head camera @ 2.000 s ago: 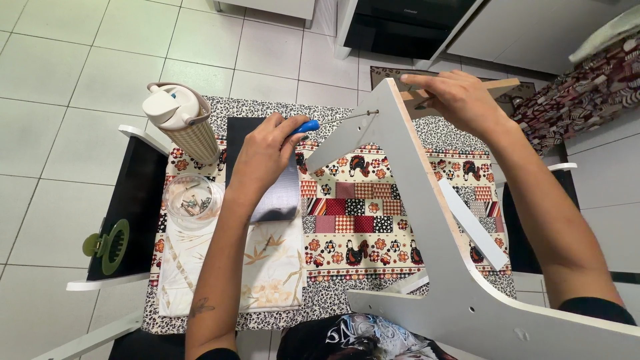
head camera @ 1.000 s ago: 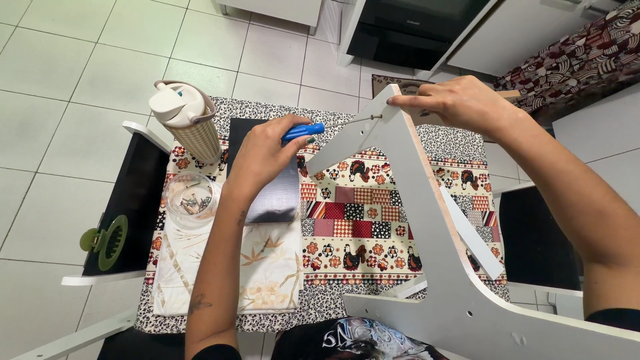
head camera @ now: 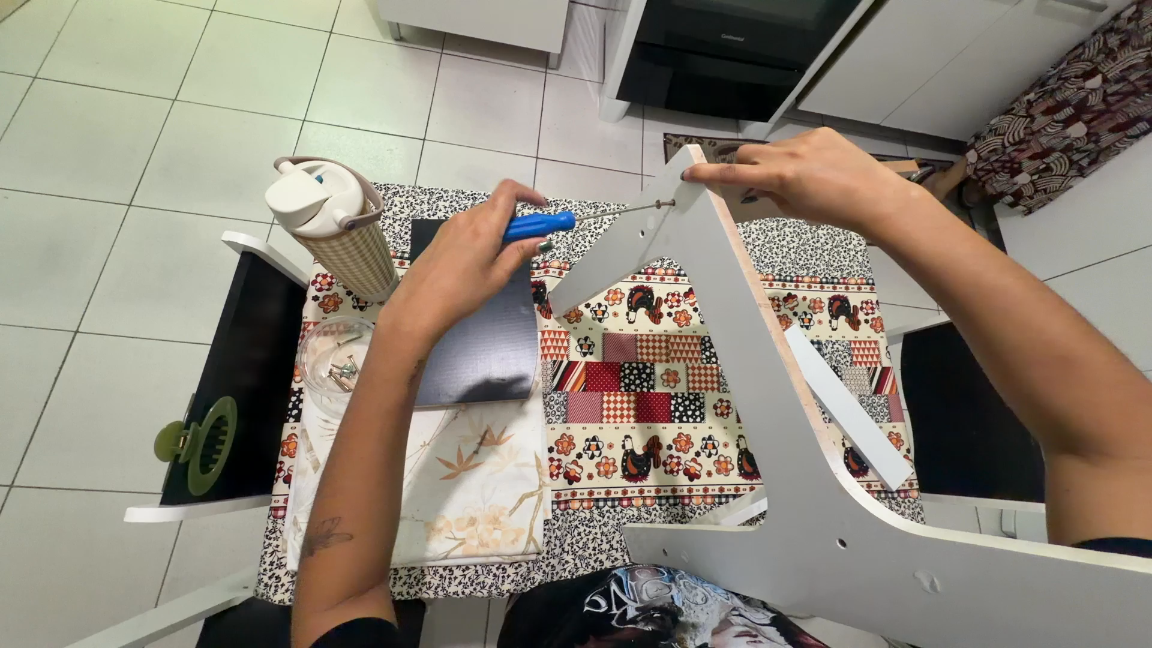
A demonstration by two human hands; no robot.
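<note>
My left hand (head camera: 468, 261) grips a screwdriver (head camera: 540, 226) by its blue handle. The screwdriver's thin shaft points right, its tip at a screw (head camera: 666, 204) that stands out of the upper part of a white furniture panel (head camera: 747, 360). My right hand (head camera: 783, 175) is at the panel's top corner, its index finger laid across the edge; its other fingers are partly hidden behind. The panel stands on its edge and curves toward the lower right. A clear round container (head camera: 337, 360) with screws sits left of my left forearm.
A lidded bottle (head camera: 337, 225) stands on the patterned tablecloth (head camera: 630, 450) beside a dark flat sheet (head camera: 486, 351). Chairs flank the table, one with a green hair clip (head camera: 211, 445) on it. A white strip (head camera: 850, 409) lies right of the panel. An oven (head camera: 729, 63) is beyond.
My right hand's fingers have come down onto the panel's top corner since two seconds ago. My left hand stays on the screwdriver, its tip still at the screw.
</note>
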